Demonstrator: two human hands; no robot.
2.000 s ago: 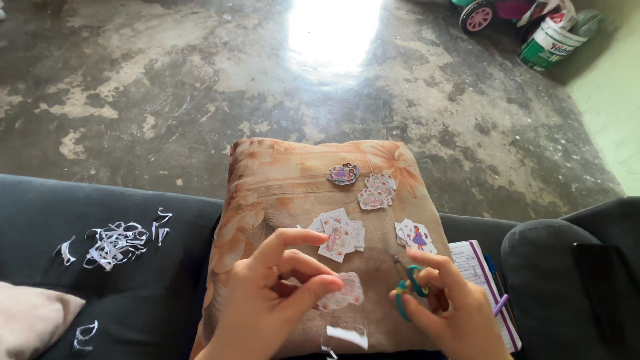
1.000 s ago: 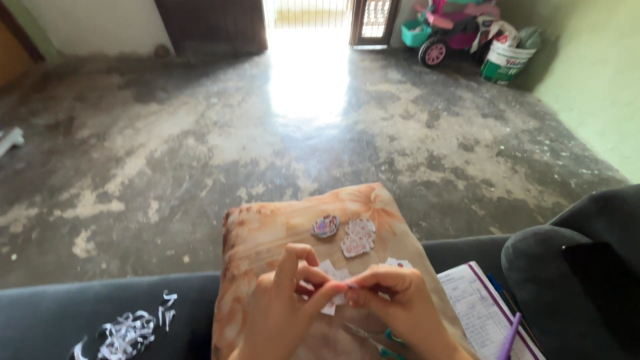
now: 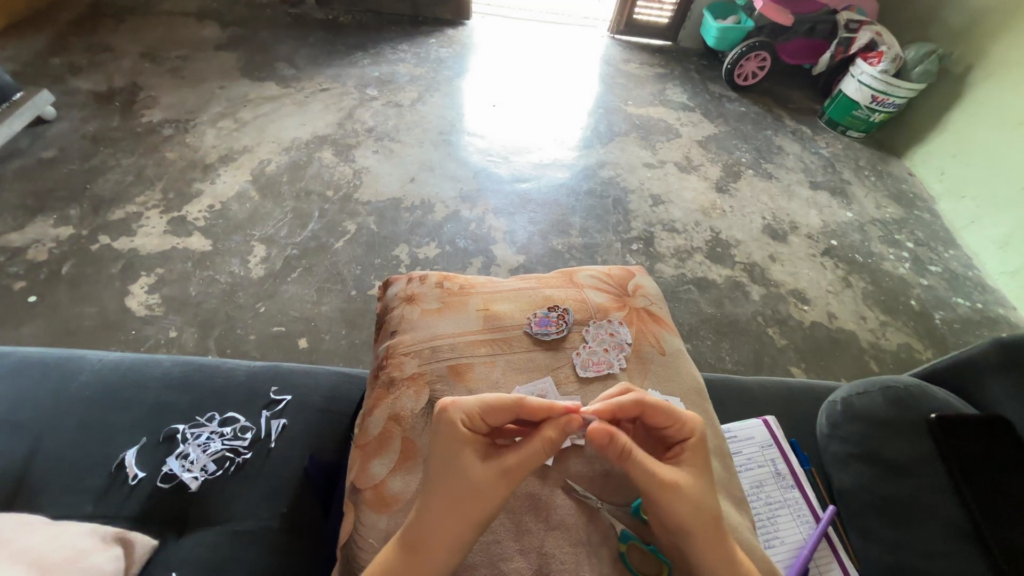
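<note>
Over the floral cushion [image 3: 424,336], my left hand [image 3: 496,448] and my right hand [image 3: 652,448] meet at the fingertips, pinching a small paper piece that they mostly hide. Scissors [image 3: 596,500] with teal handles lie on the cushion under my right hand, blades partly spread. Behind the hands is a pile of white paper pieces [image 3: 540,390], partly covered. Farther up lie a stack of dark-edged cutouts [image 3: 549,322] and, to its right, overlapping pink-and-white printed cutouts [image 3: 600,358].
Curled paper trimmings [image 3: 206,448] lie on the dark sofa [image 3: 80,400] at left. A notebook [image 3: 772,472] with handwriting and a purple pen [image 3: 812,544] are at right, near a dark phone-like object [image 3: 976,472]. A bucket [image 3: 868,100] and a pink-wheeled toy vehicle [image 3: 750,66] stand on the floor.
Two seconds ago my right hand held the scissors and my left hand a cutout; the scissors now lie on the cushion and both hands' fingertips are together. The view has tilted up.
</note>
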